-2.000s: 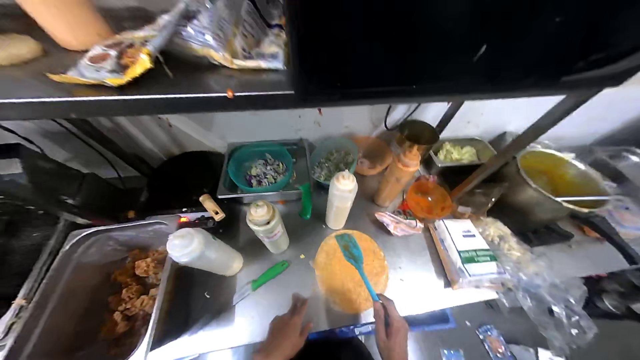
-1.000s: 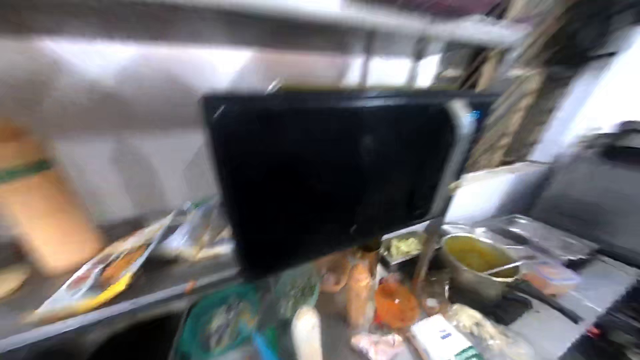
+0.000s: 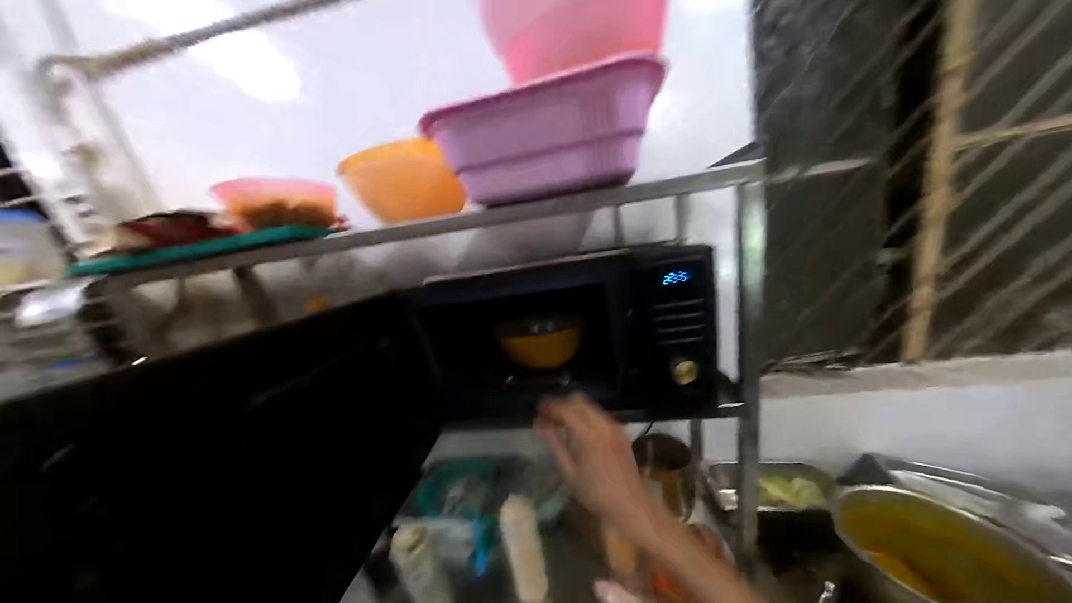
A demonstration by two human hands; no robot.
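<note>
My right hand [image 3: 590,456], blurred by motion, reaches up in front of the microwave oven [image 3: 674,335], just below its opening. Its fingers are slightly bent and apart from the thumb, with nothing seen in them. The oven's dark door [image 3: 251,435] stands wide open to the left. Inside the cavity sits a yellow-orange bowl [image 3: 540,345], and a lit display shows on the control panel. Below my forearm are pale squeeze bottles [image 3: 523,548] and a blue utensil [image 3: 480,544]. My left hand is out of view.
Over the oven, a metal shelf [image 3: 553,205] bears a purple plastic basket [image 3: 544,134], an orange container [image 3: 406,180] and a pink bowl [image 3: 276,201] on a green tray. At lower right are a pot of yellow liquid [image 3: 946,544] and a metal pan [image 3: 787,490] with pale green food.
The view has swung up to the oven, whose inside now shows. My right hand, earlier holding the blue spatula over the flat round on the counter, is now raised without it.
</note>
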